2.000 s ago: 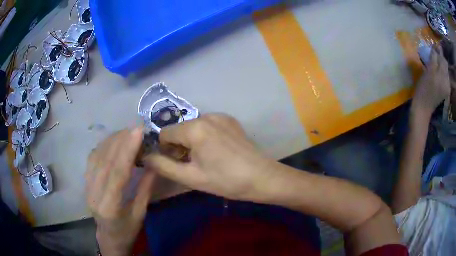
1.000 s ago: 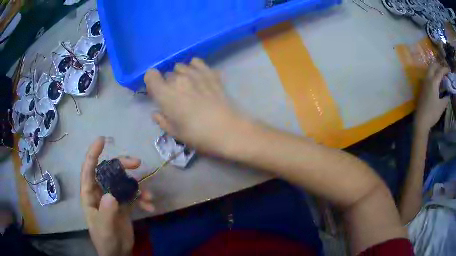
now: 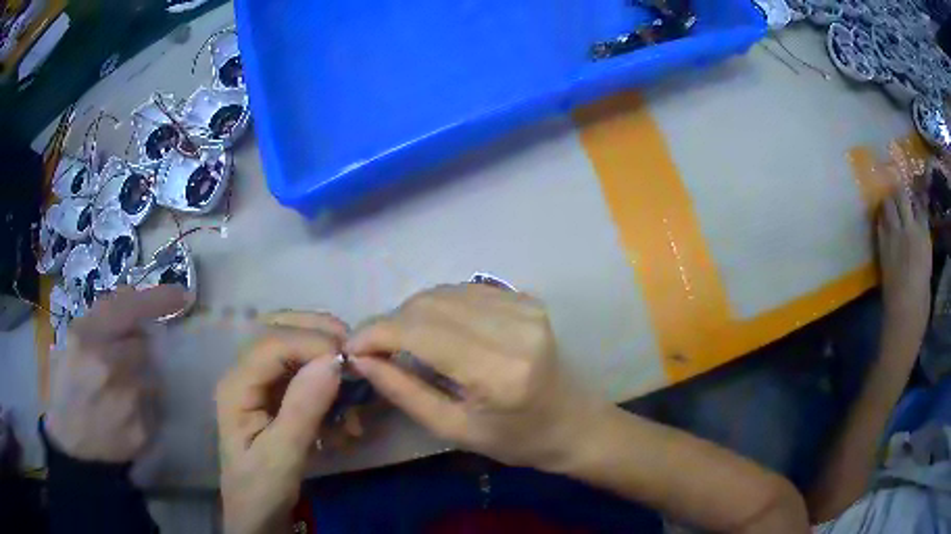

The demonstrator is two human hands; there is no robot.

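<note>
My left hand (image 3: 276, 412) holds a dark circuit board module (image 3: 357, 391), mostly hidden between the fingers, above the near edge of the bench. My right hand (image 3: 469, 370) meets it from the right. Its thumb and forefinger pinch something tiny and pale (image 3: 341, 359), perhaps a wire connector, at the left fingertips. A white housing (image 3: 492, 281) shows only as a rim behind my right hand; the rest is hidden.
A blue plastic tray (image 3: 417, 156) with dark boards (image 3: 652, 29) lies beyond my hands. White housings with wires (image 3: 191, 179) cluster at left, where another person's hand (image 3: 104, 375) reaches in. Another person's arm (image 3: 905, 250) and a heap of housings (image 3: 886, 47) are at right.
My right hand has come back from the tray's edge to my left hand. Another person's hand has appeared at the left cluster. The view has shifted, showing more of the tray and its boards.
</note>
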